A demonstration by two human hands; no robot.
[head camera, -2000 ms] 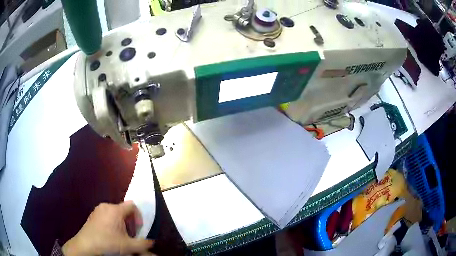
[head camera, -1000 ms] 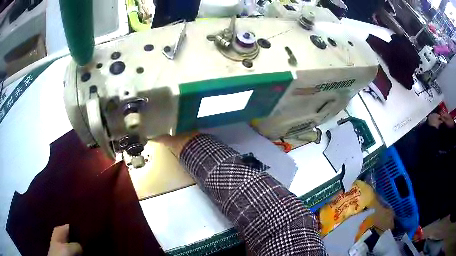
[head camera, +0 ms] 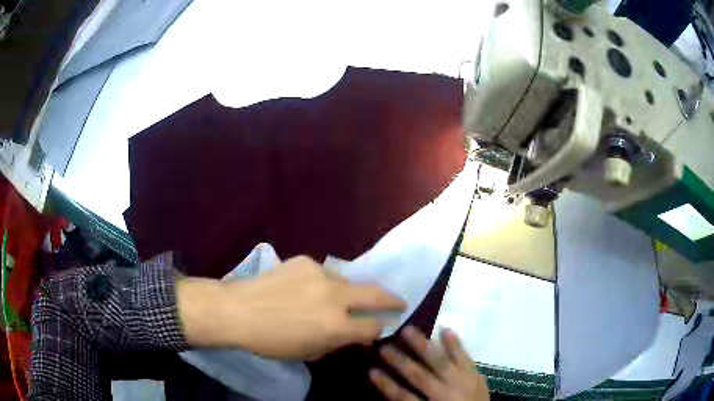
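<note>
The maroon body panel (head camera: 297, 172) lies flat left of the machine, scooped neckline towards the far side. Its right edge is under the machine head (head camera: 517, 86) by the lit needle area. A pale grey-blue piece (head camera: 415, 258) lies along its near right edge, with loose pale folds near the table's front. My left hand (head camera: 290, 309) lies over the pale cloth, index finger extended; whether it pinches the cloth is unclear. My right hand (head camera: 430, 368) is blurred and cut off by the bottom edge, fingers spread beside the cloth's dark lower edge.
A pale panel (head camera: 603, 290) lies right of the needle plate cover (head camera: 509, 235). Pale cut pieces (head camera: 117, 39) lie at the far left. A red basket (head camera: 19, 266) shows at the left rim. The green ruler border (head camera: 517, 380) runs along the front.
The view has swung left. My right arm, which reached across under the machine, is now drawn back to the front. My left hand is now over the pale cloth, which shows again.
</note>
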